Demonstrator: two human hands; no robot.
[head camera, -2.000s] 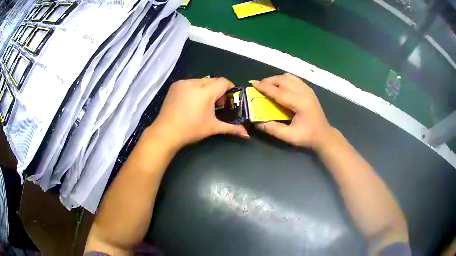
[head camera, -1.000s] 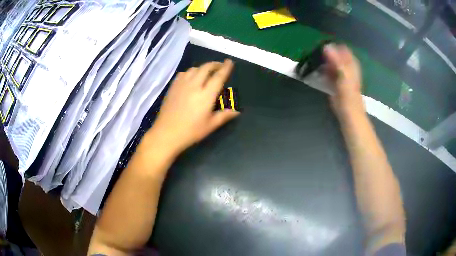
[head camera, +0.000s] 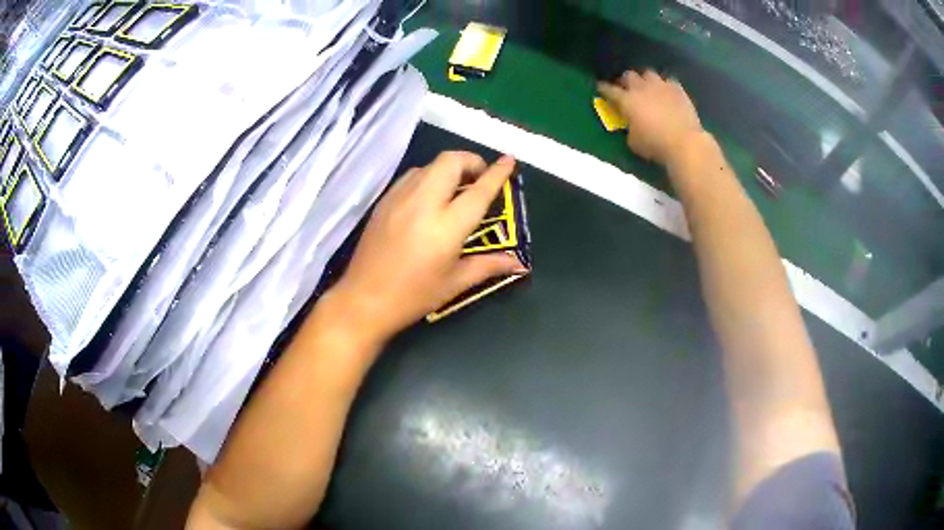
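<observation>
My left hand (head camera: 430, 233) is over the dark bench top, its thumb and fingers closed on a black frame with yellow edges (head camera: 514, 223). More yellow-outlined frames show under and between the fingers, overlapped; the palm hides part of them. My right hand (head camera: 654, 114) is stretched over the green conveyor belt, its fingertips on a yellow-backed module (head camera: 611, 114). The fingers cover part of that module.
Another yellow-backed module (head camera: 478, 48) lies on the green belt (head camera: 559, 83). A white rail (head camera: 580, 167) divides belt and bench (head camera: 621, 342). White interleaving sheets (head camera: 259, 238) are piled at left, with rows of yellow-edged frames (head camera: 64, 140) on top.
My right hand let go of the dark piece it carried to the belt and moved up to a yellow module. My left hand now holds a yellow-edged frame raised. The view shifted slightly.
</observation>
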